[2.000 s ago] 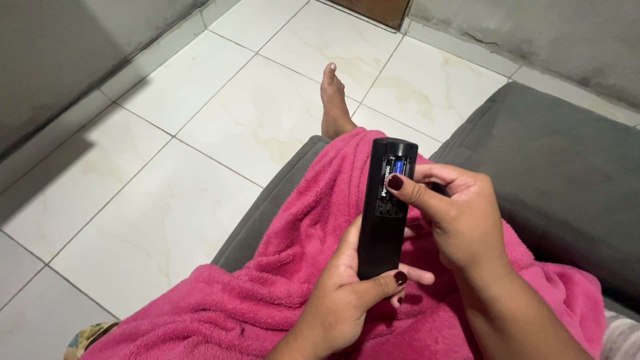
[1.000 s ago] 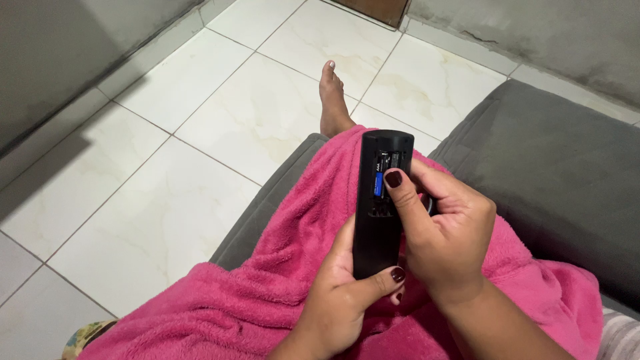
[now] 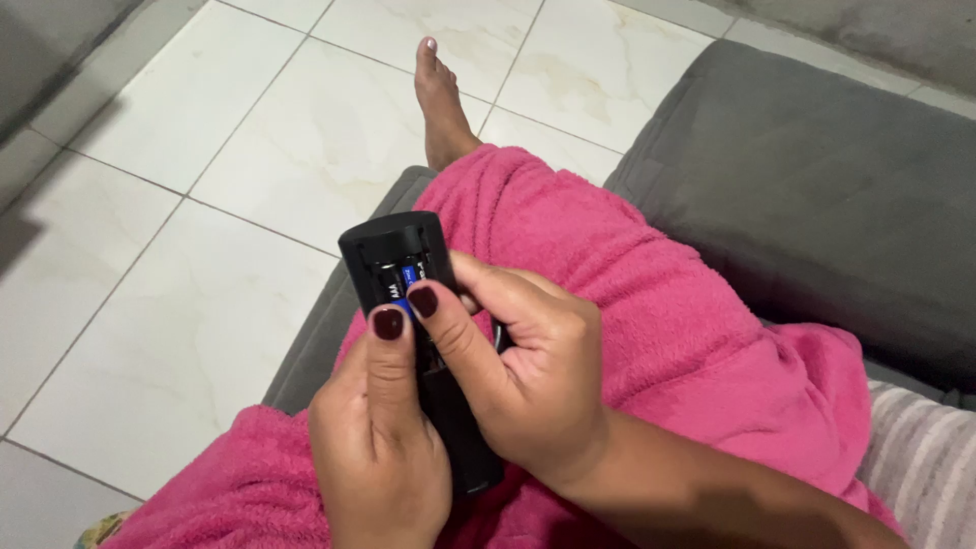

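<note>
A black remote control (image 3: 457, 427) lies back side up between my hands, its battery bay uncovered. AAA batteries (image 3: 408, 276) with blue and black wrappers sit in the bay, partly hidden by my thumbs. My left hand (image 3: 381, 427) grips the remote from the left, its thumb at the lower part of the batteries. From the right, my right hand (image 3: 526, 358) holds the remote too, thumb on the batteries and fingers behind the case. Part of a dark curved object (image 3: 499, 335) shows in my right palm; what it is cannot be told.
A pink fleece blanket (image 3: 671, 305) covers my lap and legs. One bare foot (image 3: 442, 99) sticks out over the white tiled floor (image 3: 259, 305). Grey sofa cushions (image 3: 823, 191) are at the right, with a striped cloth (image 3: 923, 450) at the lower right.
My left hand has moved up along the remote, its thumb going from the lower end to the batteries. The remote's top now leans to the left.
</note>
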